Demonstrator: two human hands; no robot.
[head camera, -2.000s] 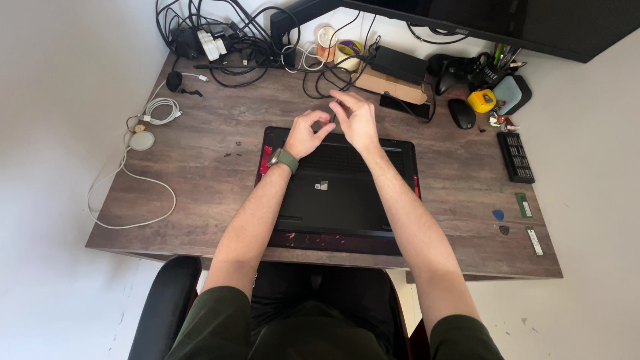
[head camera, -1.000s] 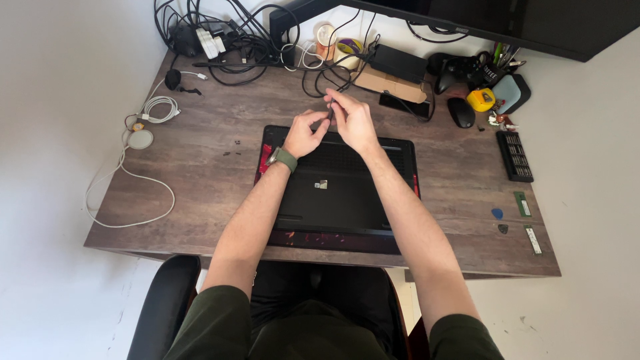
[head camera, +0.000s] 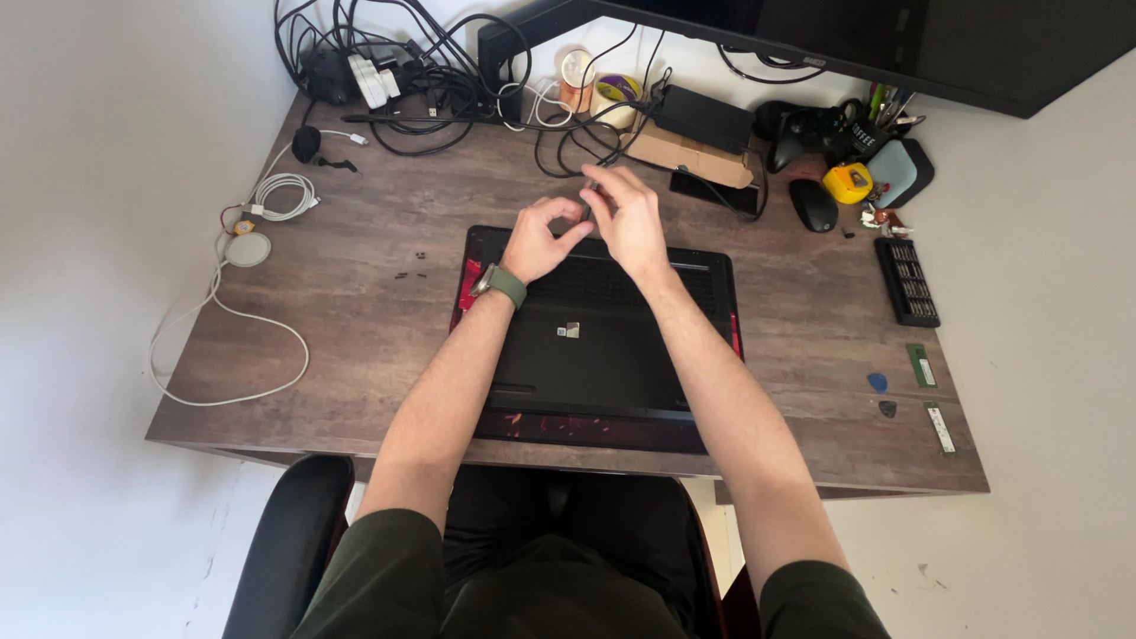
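A black laptop (head camera: 586, 364) lies underside up on a dark mat with red patterning (head camera: 568, 430). Above its far edge, my right hand (head camera: 626, 213) holds a slim dark screwdriver (head camera: 587, 202) upright between fingers and thumb. My left hand (head camera: 543, 240), with a watch on a green strap at the wrist, is at the screwdriver's lower part, thumb and fingertips close around it. The tip is hidden behind my fingers. Several small dark screws (head camera: 410, 274) lie on the wooden desk to the left of the laptop.
At the right are a bit case (head camera: 906, 281), a green memory module (head camera: 921, 366), an M.2 card (head camera: 939, 428), two picks (head camera: 877, 382), a mouse (head camera: 813, 205) and a yellow tape measure (head camera: 848, 183). Tangled black cables (head camera: 417, 89) fill the back left; a white cable (head camera: 297, 333) lies left.
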